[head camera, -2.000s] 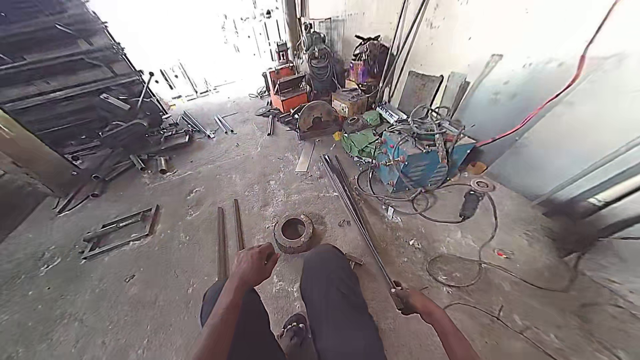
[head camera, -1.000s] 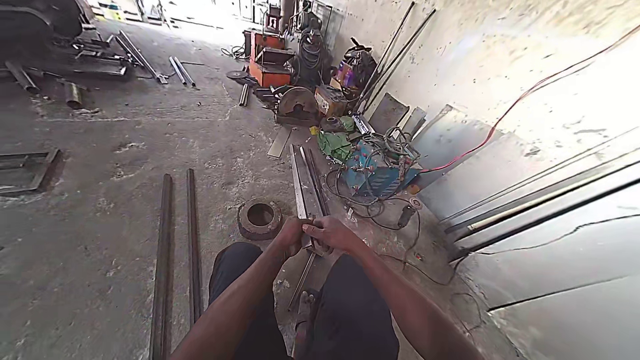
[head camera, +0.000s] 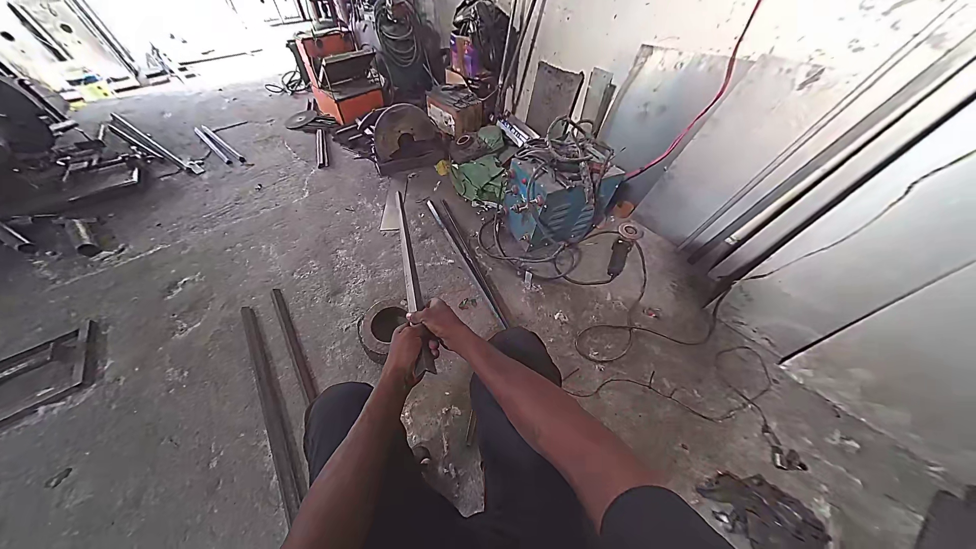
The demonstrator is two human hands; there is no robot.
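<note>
Both my hands grip the near end of a long metal bar (head camera: 408,252), which points away from me and slightly left. My left hand (head camera: 408,351) is around its near end, just right of a round metal ring (head camera: 371,335) on the floor. My right hand (head camera: 442,324) closes on the same bar, touching the left one. Right of it more long metal bars (head camera: 467,263) lie on the floor, their near ends by my right knee. Left of my legs lie two dark metal bars (head camera: 267,404), roughly parallel.
A blue welding machine (head camera: 553,202) with tangled cables stands at the right, an angle grinder (head camera: 619,255) beside it. Farther off are a chop saw (head camera: 404,137) and an orange machine (head camera: 347,99). A metal frame (head camera: 46,374) lies at the left; long bars (head camera: 839,183) lean on the right wall.
Two seconds ago my left hand was near my left knee and my right hand held the bars at the right. Now both hands are together on one bar between my knees.
</note>
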